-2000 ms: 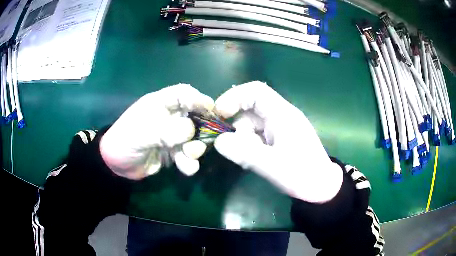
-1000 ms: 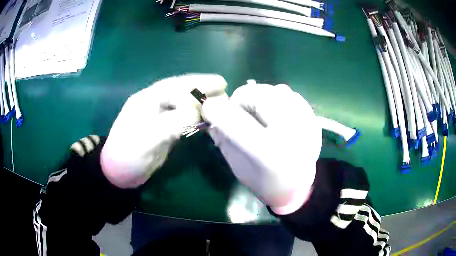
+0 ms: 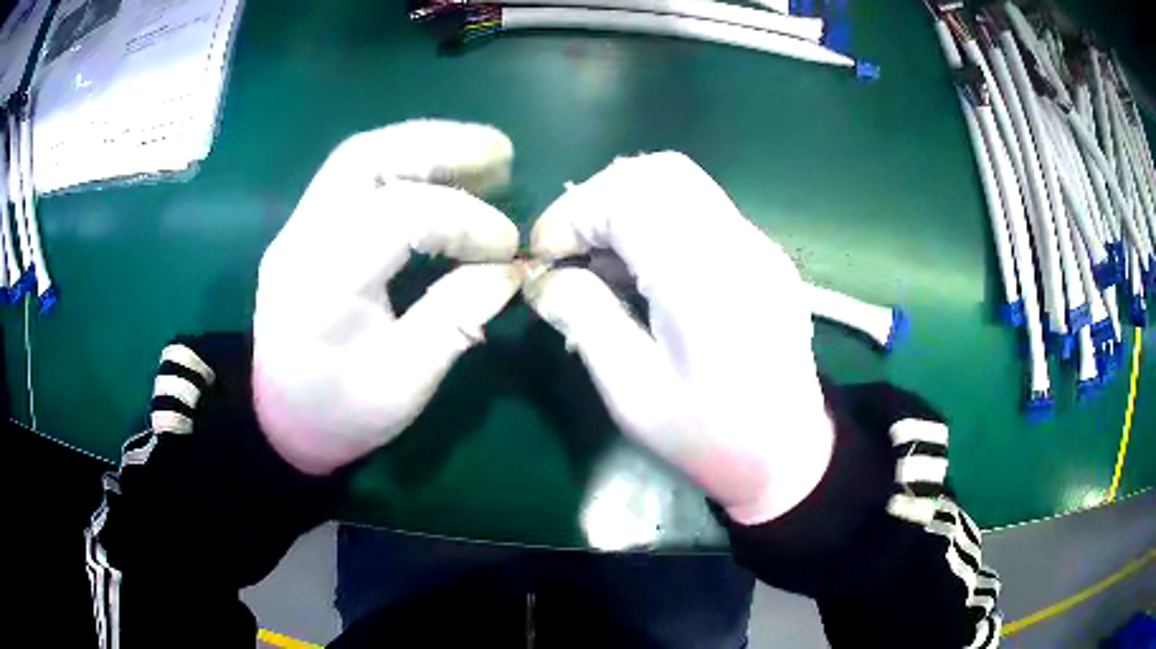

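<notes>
My left hand (image 3: 361,298), in a white glove, has its thumb and forefinger pinched together at the wire tips. My right hand (image 3: 704,336), also gloved, pinches the same thin lead wires (image 3: 534,266) from the right. The fingertips of both hands nearly touch; only a short, blurred bit of wire shows between them. The black connector housing cannot be made out. A white sheathed cable (image 3: 847,308) comes out beyond my right hand and ends in a blue connector (image 3: 898,327). The rest of this cable is hidden by my right hand.
White cables (image 3: 672,23) with blue ends to the right lie at the top centre. A dense cable pile (image 3: 1033,190) lies at the right. Thin cables (image 3: 25,209) and a printed sheet (image 3: 133,95) lie at the left. The green tabletop (image 3: 507,488) has a curved front edge.
The coloured wires, fanned out two seconds ago, are now mostly hidden. The dark housing seen at my left fingertips a second ago is out of sight. My left fingers have opened into a thumb-and-forefinger pinch.
</notes>
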